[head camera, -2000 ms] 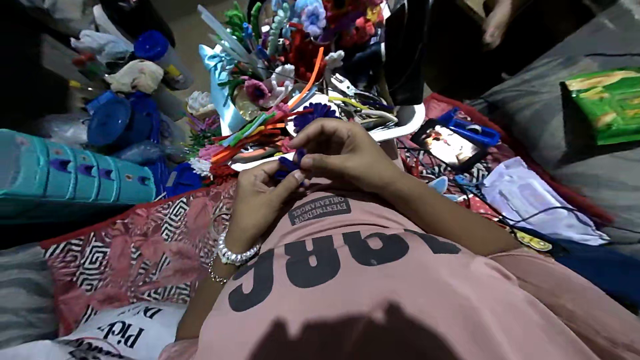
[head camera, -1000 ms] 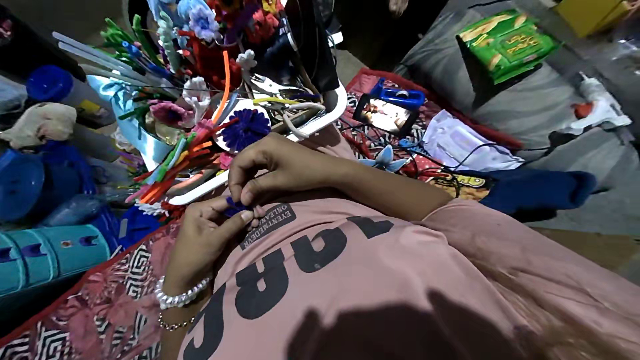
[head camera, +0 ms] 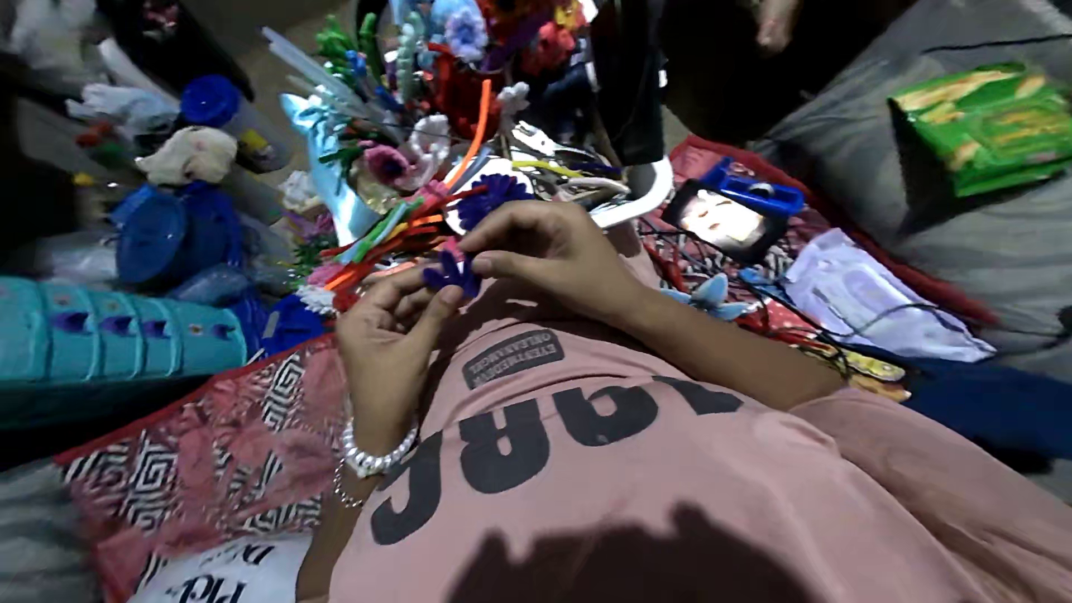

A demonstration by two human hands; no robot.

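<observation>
A small dark purple pipe-cleaner piece [head camera: 453, 275] with looped ends is pinched between the thumb and fingers of my left hand [head camera: 398, 322]. My right hand [head camera: 548, 251] touches its upper right side, thumb and index finger close together at its edge. Just beyond my fingers lies a fuller purple pipe-cleaner flower [head camera: 492, 199] on a white tray [head camera: 649, 197]. Orange, red and green pipe cleaners [head camera: 385, 239] are heaped to the left of it. Pliers [head camera: 540, 142] rest on the tray behind the purple flower.
Pipe-cleaner flowers [head camera: 465, 33] stand in a bunch behind the tray. A teal drawer unit [head camera: 126, 335] and blue-lidded containers [head camera: 209, 100] are at the left. At the right are a lit phone [head camera: 724, 219], a white packet [head camera: 879, 293], cables and a green snack bag [head camera: 988, 126]. Another person's hand [head camera: 776, 21] shows at the top.
The view swung right and then back. Both hands stay together at the small purple piece, and more of its loops show now than one second ago.
</observation>
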